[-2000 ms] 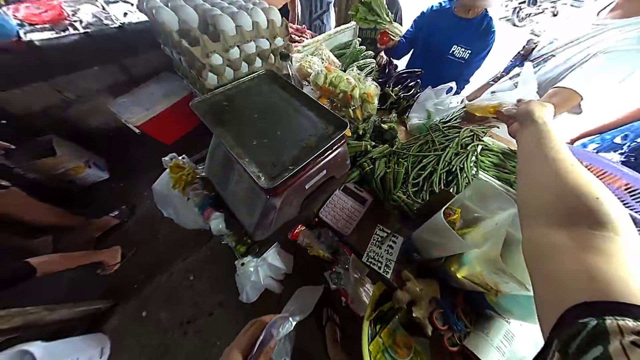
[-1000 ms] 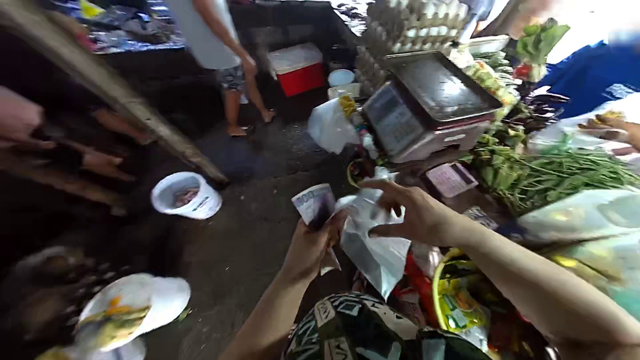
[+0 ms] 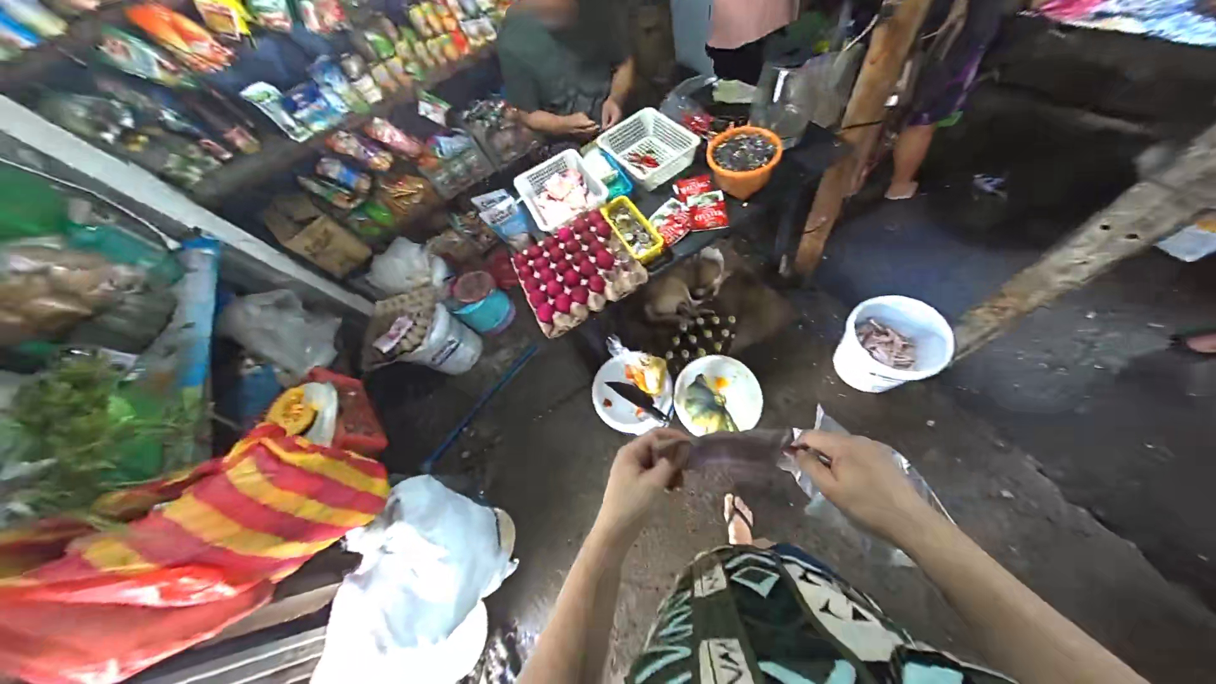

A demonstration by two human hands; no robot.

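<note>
Between my hands a banknote (image 3: 736, 450), blurred, is stretched level at about waist height. My left hand (image 3: 654, 463) pinches its left end, and my right hand (image 3: 848, 467) holds its right end. A clear plastic bag (image 3: 917, 484) hangs from my right hand, partly behind the wrist. Just past the hands, on the ground, are two white basins: the left one (image 3: 613, 407) holds a dark-bladed knife (image 3: 638, 400) and a piece of squash, the right one (image 3: 746, 375) a cut green squash (image 3: 707, 407).
A white bucket (image 3: 936, 328) with pinkish contents stands right by a slanting wooden post (image 3: 1092, 242). Ahead, a table carries a tray of red eggs (image 3: 570, 271), white baskets (image 3: 686, 142) and an orange tub (image 3: 744, 180); a person (image 3: 565, 71) sits behind. A striped cloth (image 3: 275, 499) lies left.
The view has swung far left, from the scale and vegetables to the egg table. My right hand, earlier reaching over the vegetables, has come to the banknote, now stretched between both hands.
</note>
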